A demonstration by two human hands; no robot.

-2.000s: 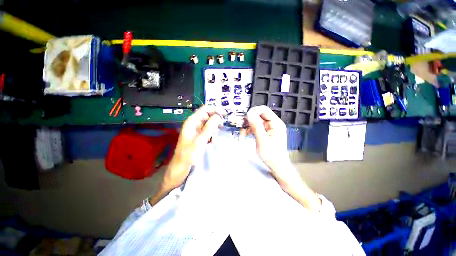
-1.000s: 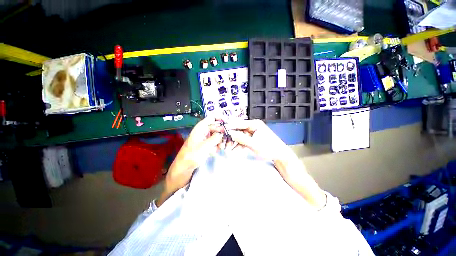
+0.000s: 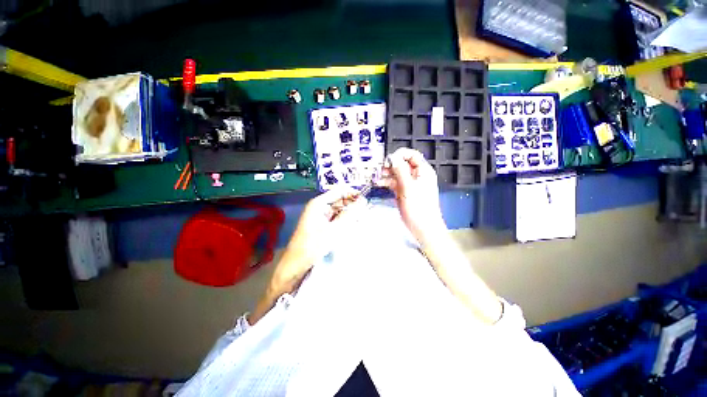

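Observation:
My left hand point(image 3: 329, 211) and my right hand point(image 3: 411, 177) are over the bench edge, in front of the left parts tray point(image 3: 315, 139). My left fingers are closed on a small dark part point(image 3: 366, 188) that points up to the right. My right fingertips pinch at a small shiny piece point(image 3: 383, 172) close to its upper end, over the tray's lower right corner. Both pieces are small and blurred, so I cannot tell exactly what they are or whether they touch. The lower corner of the tray is partly hidden by my hands.
A dark foam tray point(image 3: 425, 146) and a second parts tray point(image 3: 525, 171) stand right. A red-handled fixture point(image 3: 226, 132), a blue box with stained cloth point(image 3: 105, 124) and orange sticks point(image 3: 184, 177) are left. A red stool or bin point(image 3: 211, 246) is below the bench.
My right hand has moved up from beside my left fingertips. The hands are now farther apart, with the small part showing between them.

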